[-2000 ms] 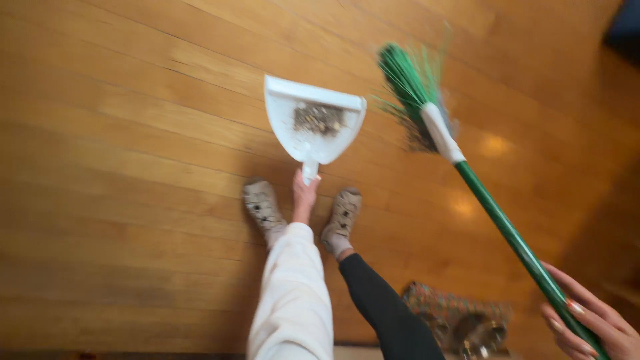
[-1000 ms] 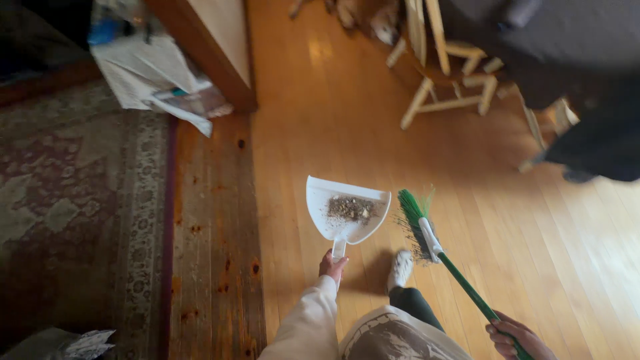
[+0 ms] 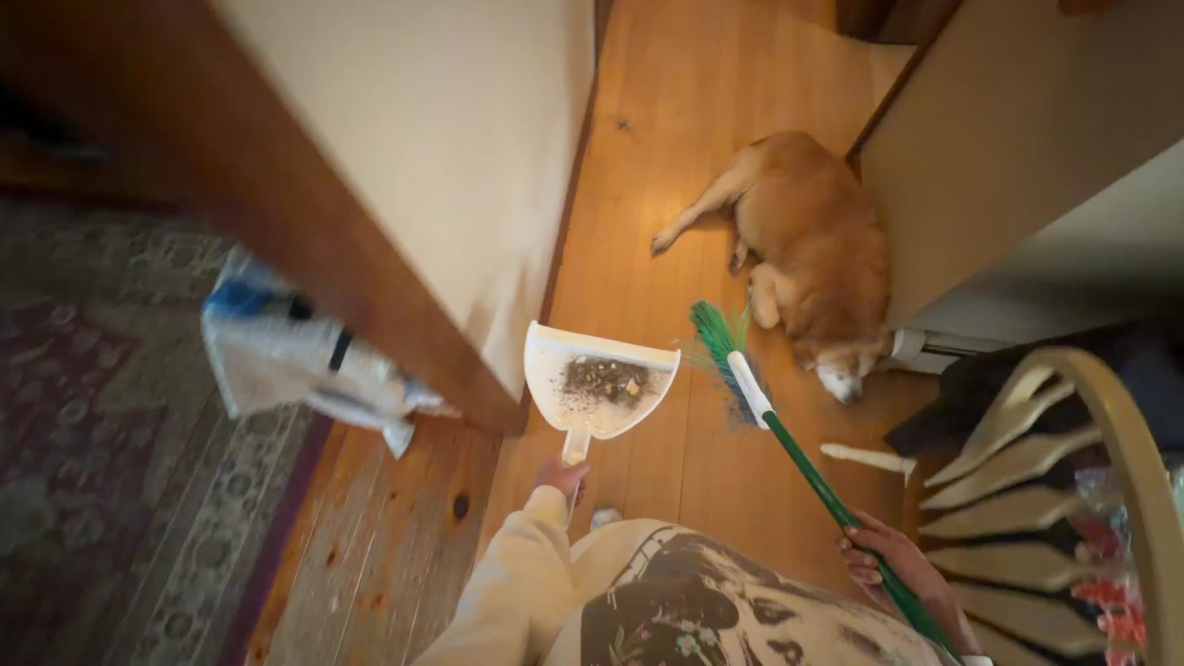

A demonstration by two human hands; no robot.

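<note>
My left hand [image 3: 562, 479] grips the handle of a white plastic dustpan [image 3: 555, 393], held level above the wood floor. A pile of dark debris with pale bits [image 3: 606, 379] lies in the pan. My right hand [image 3: 883, 555] is closed around the green handle of a broom [image 3: 814, 476]. The broom's head, with green and dark bristles [image 3: 714, 333] and a white plastic block, is raised just right of the dustpan, apart from it. Grey fluff clings to the dark bristles.
A tan dog [image 3: 814, 227] lies on the floor ahead, its muzzle toward the right wall. At right stands a wooden spindle-back chair [image 3: 1096, 370]. A wall with a wooden door frame [image 3: 398, 314] rises at left, beside a plastic bag [image 3: 277, 342] and a patterned rug [image 3: 185, 518].
The view has moved across the room, toward the dog and the wall at left. The dustpan with debris and the broom are still in my hands.
</note>
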